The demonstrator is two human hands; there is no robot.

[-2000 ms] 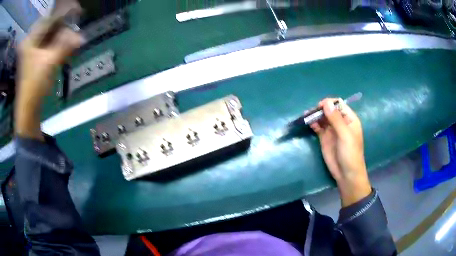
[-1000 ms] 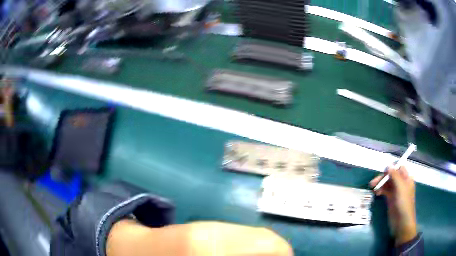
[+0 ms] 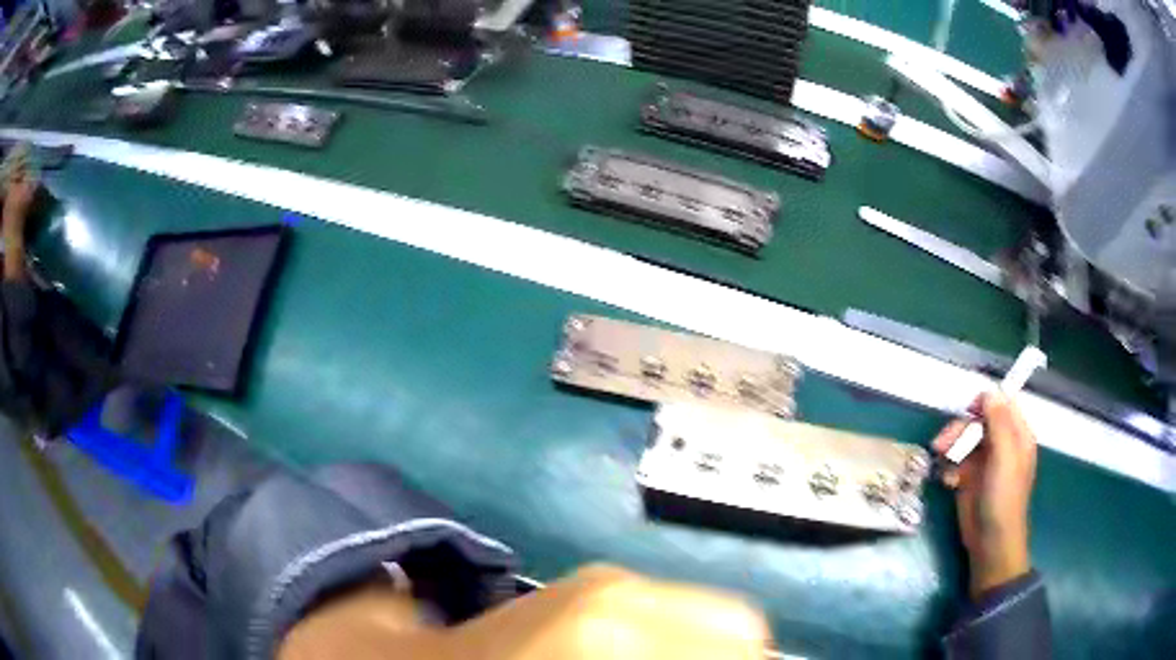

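The front fixture stack lies on the green worktop, its light top plate up and its thick dark side toward me. The rear fixture lies just behind it, partly overlapped by it in view. My right hand is beside the front stack's right end and holds slim tweezers, a pale part pointing up and right; their tips are not clear. My left hand is large and blurred at the bottom edge, in front of the front stack. Its fingers cannot be made out, nor whether it holds anything.
Beyond the white edge strip lie loose fixtures, a tall black ribbed stack and a white machine housing. A dark tray or pad lies at left. Another person's hand and sleeve show at the far left.
The view has swung left, bringing the dark tray and other person into sight. My left arm, raised at the upper left before, is now low across the bottom. My right hand still holds the tweezers.
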